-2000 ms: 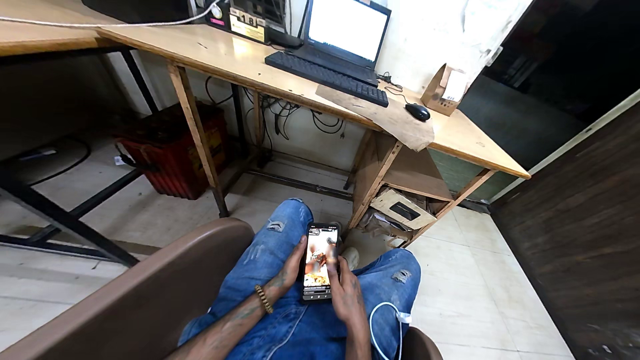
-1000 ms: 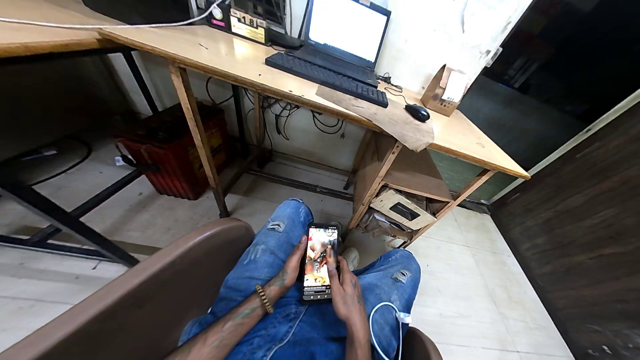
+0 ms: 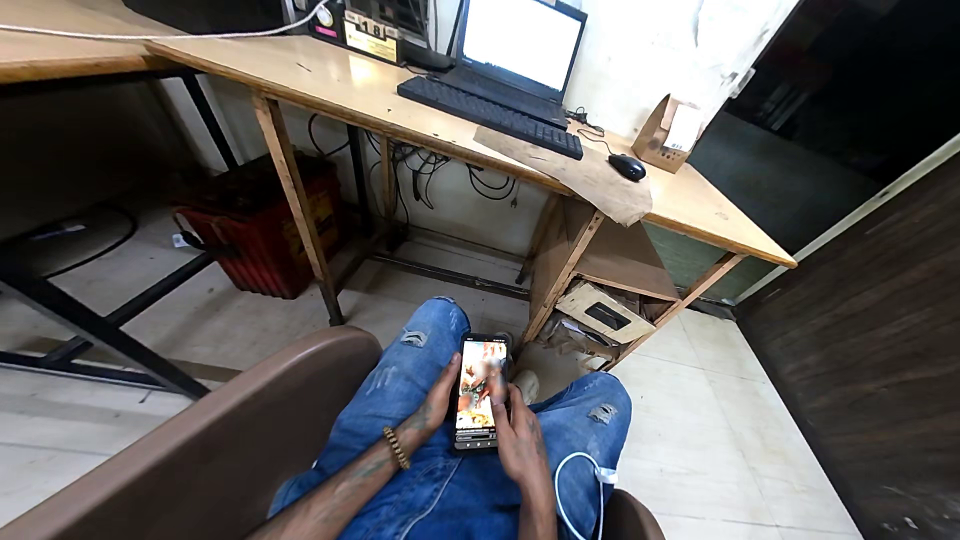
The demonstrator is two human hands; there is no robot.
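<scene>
A smartphone with a lit, colourful picture on its screen is held upright between my two hands, above my lap. My left hand grips its left edge, and a beaded bracelet circles that wrist. On the other side, my right hand holds the right edge, its thumb over the screen. The fingers behind the phone are hidden. Ripped blue jeans cover my legs, and a white cable loops over the right thigh.
A wooden desk ahead carries a laptop, a black keyboard, a mouse and a cardboard box. Beneath it are hanging cables and a red battery-like case. A brown chair armrest is at left.
My right thumb has shifted over the screen, and the picture shown there differs from the one two seconds ago. Both hands keep hold of the phone in the same place.
</scene>
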